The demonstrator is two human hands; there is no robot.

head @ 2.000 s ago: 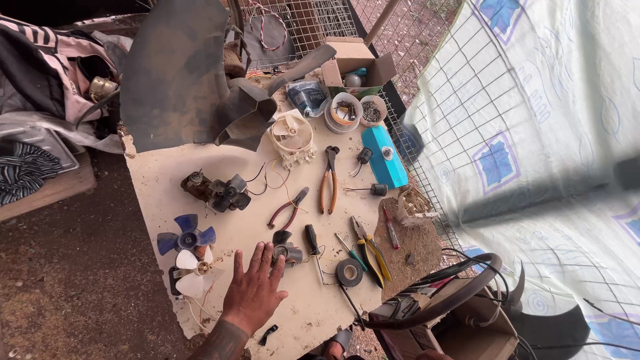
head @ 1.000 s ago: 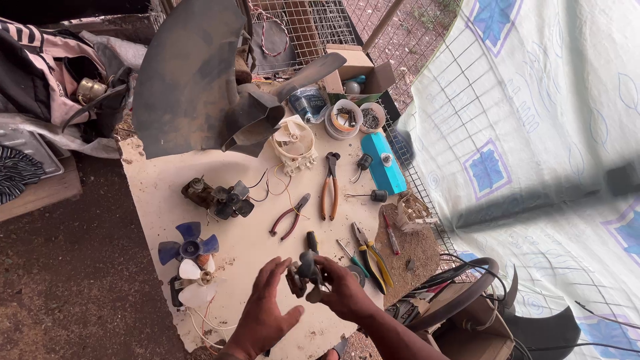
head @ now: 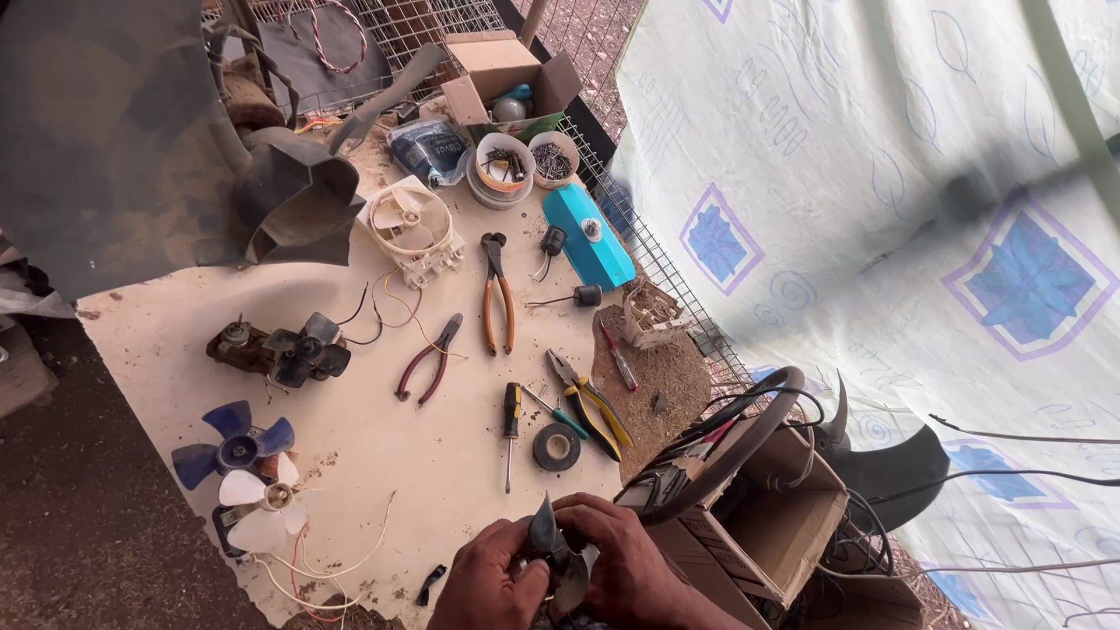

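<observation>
At the bottom centre my left hand [head: 497,573] and my right hand [head: 617,560] both grip a small motor with a dark fan blade [head: 549,538]; my fingers hide most of its body. Just above them lie a roll of black electrical tape [head: 556,447], a yellow-and-black screwdriver [head: 511,420] and combination pliers [head: 588,402] with yellow-and-black handles. A thin green-handled screwdriver [head: 569,422] rests beside the pliers. Farther up are red-handled diagonal cutters [head: 430,359] and orange-handled end-cutting pliers [head: 496,297].
A blue fan [head: 238,447], a white fan [head: 271,503] and a rusty fan motor [head: 241,343] lie at left. Large dark fan blades [head: 131,140] cover the back left. Tubs of small hardware [head: 505,162] stand behind a turquoise metal piece [head: 588,236]. A cardboard box [head: 779,516] stands at lower right.
Two seconds ago one hand was on the small fan motor lying on the table; both hands now hold it, nearer my body. The view has also shifted.
</observation>
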